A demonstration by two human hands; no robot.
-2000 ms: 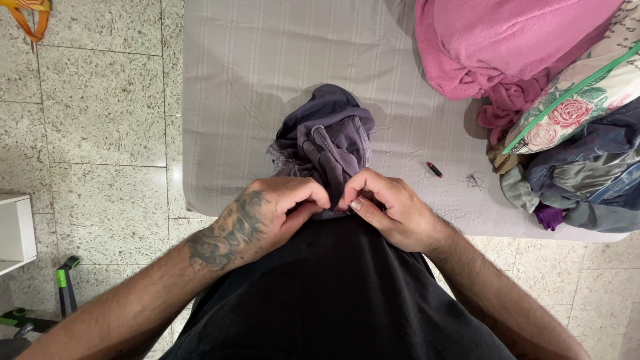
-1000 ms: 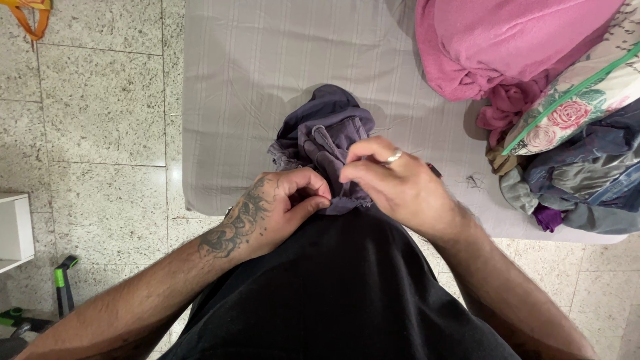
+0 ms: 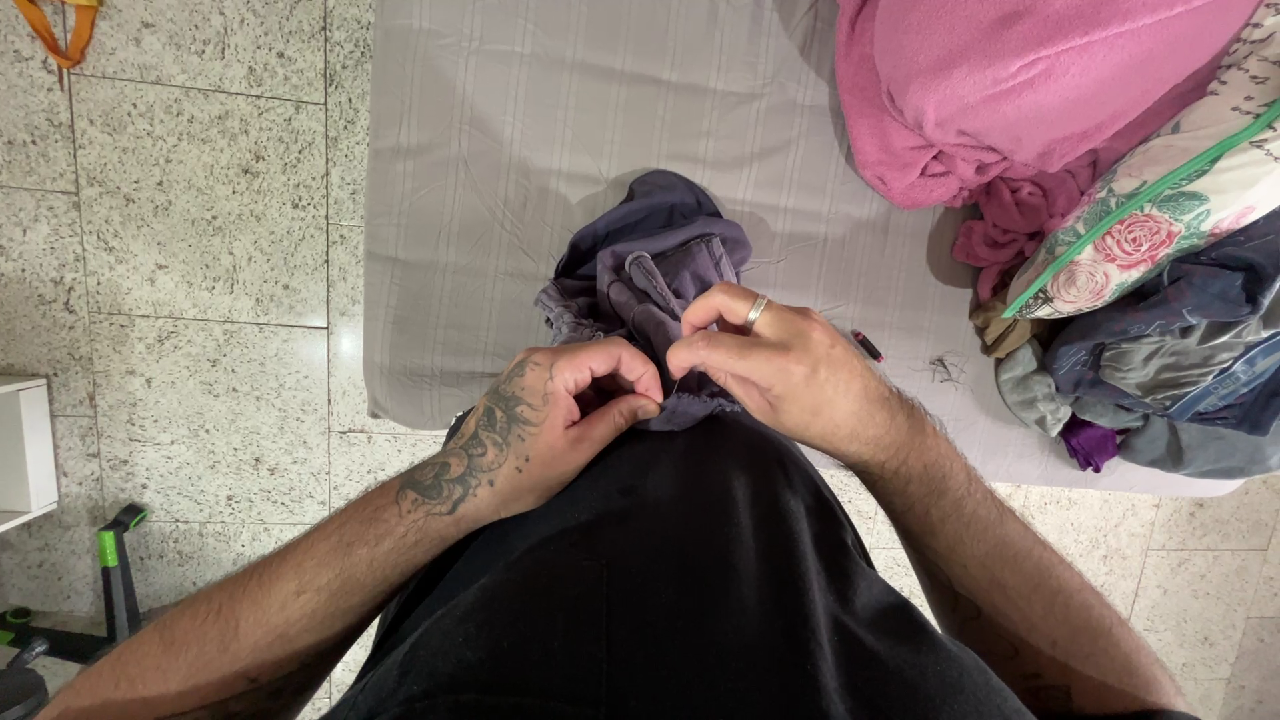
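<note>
A bunched purple-grey garment (image 3: 665, 270) with frayed edges lies at the near edge of a sheet-covered bed, its closest part against the black clothing on my body. My left hand (image 3: 560, 420), tattooed from the back of the hand to the wrist, pinches the garment's near edge between thumb and forefinger. Just right of it, my right hand (image 3: 775, 365), with a ring on one finger, has its thumb and forefinger together on a thin needle (image 3: 677, 384) that points down toward the pinched cloth. Any thread is too fine to make out.
On the grey sheet (image 3: 480, 180) to the right lie a small dark spool (image 3: 867, 346) and some loose thread scraps (image 3: 945, 370). Beyond are a pink blanket (image 3: 1040, 80), a floral cushion (image 3: 1140, 240) and piled clothes (image 3: 1170, 350). A green-and-black stand (image 3: 118, 570) is on the tiled floor, lower left.
My right hand rose from beside my left hand to above the garment, then came back down a little toward the cloth. My left hand has kept its pinch on the edge.
</note>
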